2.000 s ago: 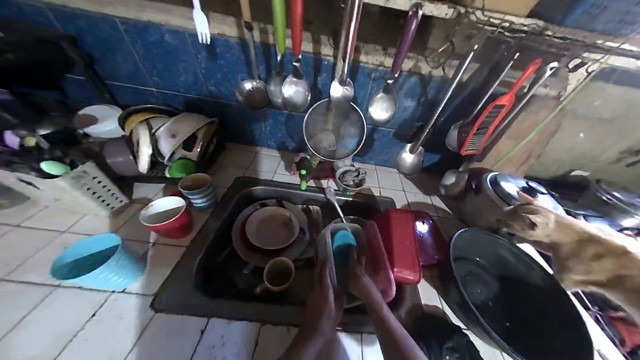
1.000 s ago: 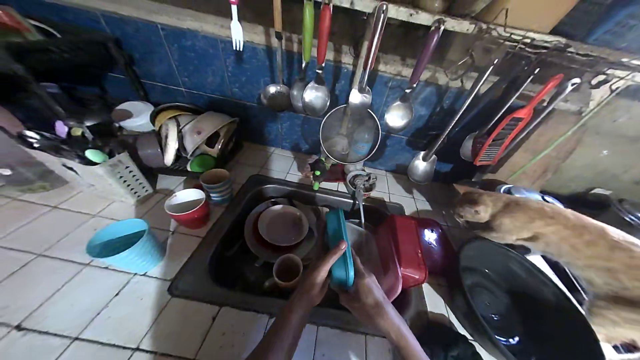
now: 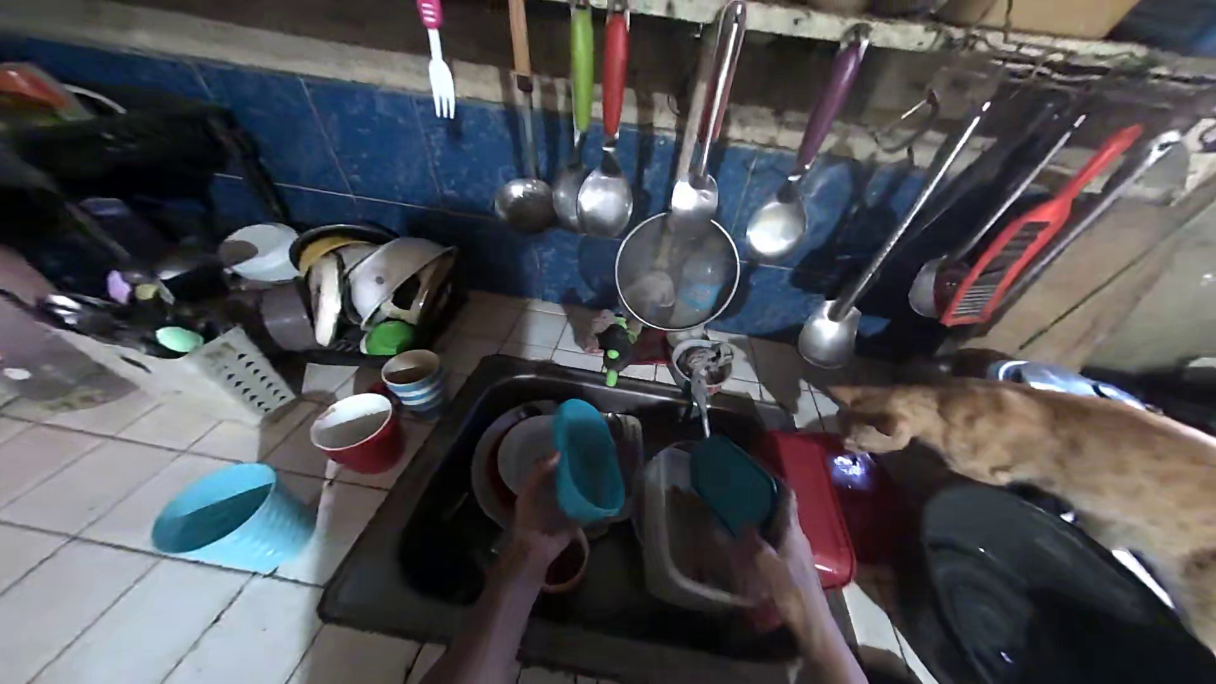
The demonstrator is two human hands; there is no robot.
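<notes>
My left hand (image 3: 541, 513) grips a light-blue oblong plastic container (image 3: 587, 465), tilted so its hollow inside shows, above the dark sink (image 3: 380, 579). In my right hand (image 3: 784, 551) is a darker teal flat piece, perhaps its lid (image 3: 731, 484), over a clear plastic tub (image 3: 674, 560). Plates (image 3: 524, 451) and a mug (image 3: 567, 562) lie in the sink below and left of my left hand. Against the right side of the sink rests a red plastic container (image 3: 812, 503). Water or a thin utensil by the faucet (image 3: 701, 380) cannot be told apart.
An orange cat (image 3: 1026, 437) stands at the right, beside a large black basin (image 3: 1026, 589). Left of the sink are a turquoise tub (image 3: 233, 522), a red cup (image 3: 366, 446) and a striped cup (image 3: 415, 385). Ladles, spoons and a strainer (image 3: 676, 275) hang on the wall.
The teal pieces, held close together in both hands a second ago, are now apart, one in each hand. The cat's head has moved lower, towards the red container.
</notes>
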